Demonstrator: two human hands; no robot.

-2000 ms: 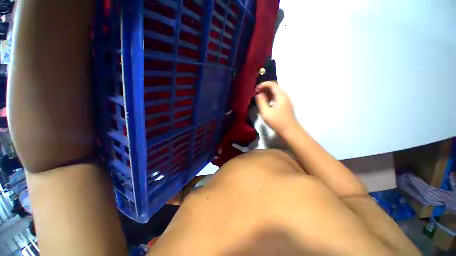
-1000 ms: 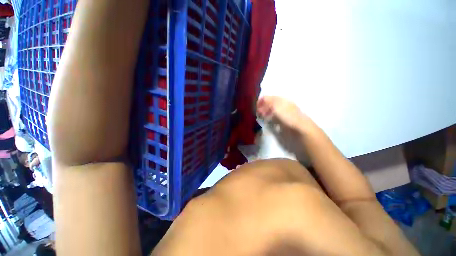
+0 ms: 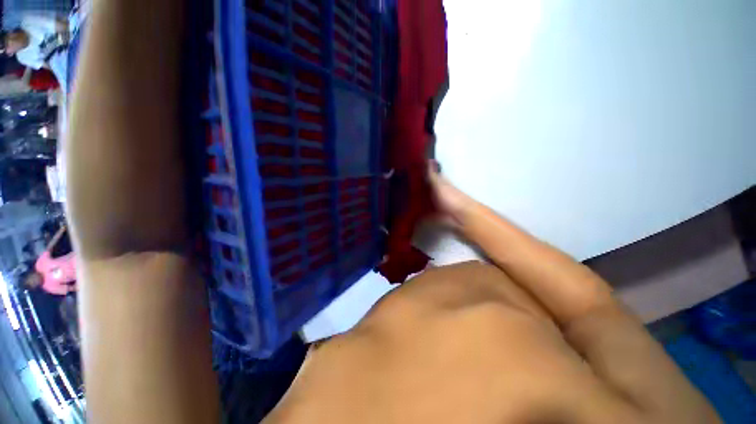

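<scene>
A blue plastic basket [image 3: 249,190] with open lattice sides is tilted up on its side in the left half of the view. Red garments [image 3: 419,66] show through the lattice and hang along its right edge. My right hand [image 3: 446,197] is at the lower part of the hanging red cloth, blurred and partly covered by it; its grip is unclear. My left arm runs up along the basket's left side, and my left hand is out of the picture.
A large white table [image 3: 597,108] lies to the right, with a pale brown panel [image 3: 671,265] below its edge. Blue plastic [image 3: 721,323] lies at lower right. A person in pink [image 3: 58,272] and another person [image 3: 33,48] are at far left.
My right hand has moved in from above the white table to the red cloth. The basket and my left arm have shifted left in view. More of the panel below the table shows.
</scene>
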